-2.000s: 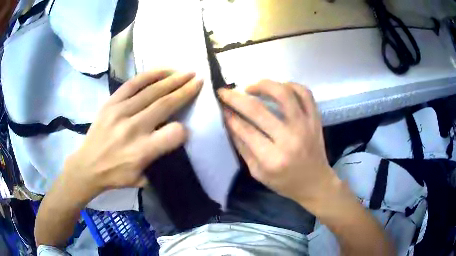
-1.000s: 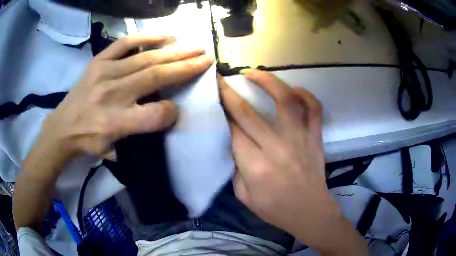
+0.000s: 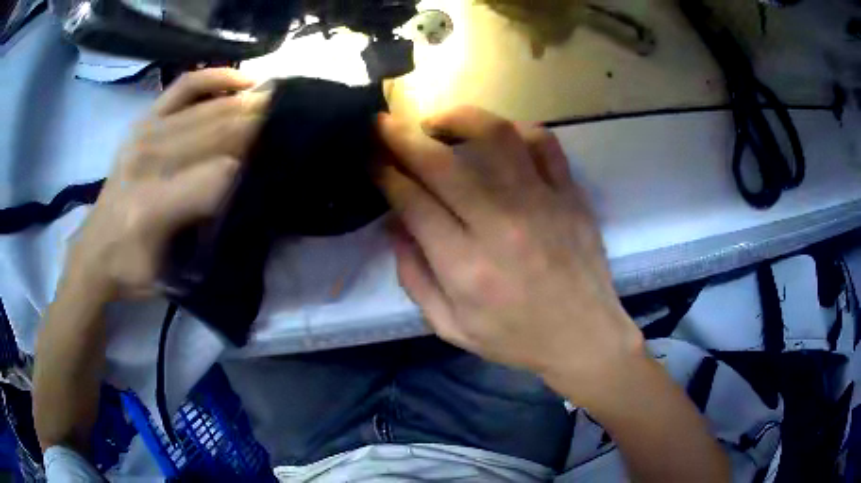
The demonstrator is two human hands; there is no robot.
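Observation:
A black fabric piece (image 3: pixel 307 165) lies folded under and between my hands, just below the lit sewing machine head (image 3: pixel 378 28). My left hand (image 3: pixel 175 179) is blurred and grips the left side of the black fabric. My right hand (image 3: pixel 500 226) has its fingertips on the black fabric's right edge, near the presser foot (image 3: pixel 388 58). A bright white patch, perhaps the pale fabric panel (image 3: pixel 316 55), shows above the black fabric under the lamp. Most of the pale panel is hidden.
Black-handled scissors (image 3: pixel 767 156) lie at the table's right. A small metal tool (image 3: pixel 618 26) is on the yellowish machine bed. Pale fabric with a black band is heaped at left. Sewn pale and black pieces (image 3: pixel 722 377) are at lower right. A blue basket (image 3: pixel 203 429) is below left.
The black fabric has moved up and folded over toward the machine, and the long pale panel between my hands is now mostly covered. My left hand has shifted slightly down and left.

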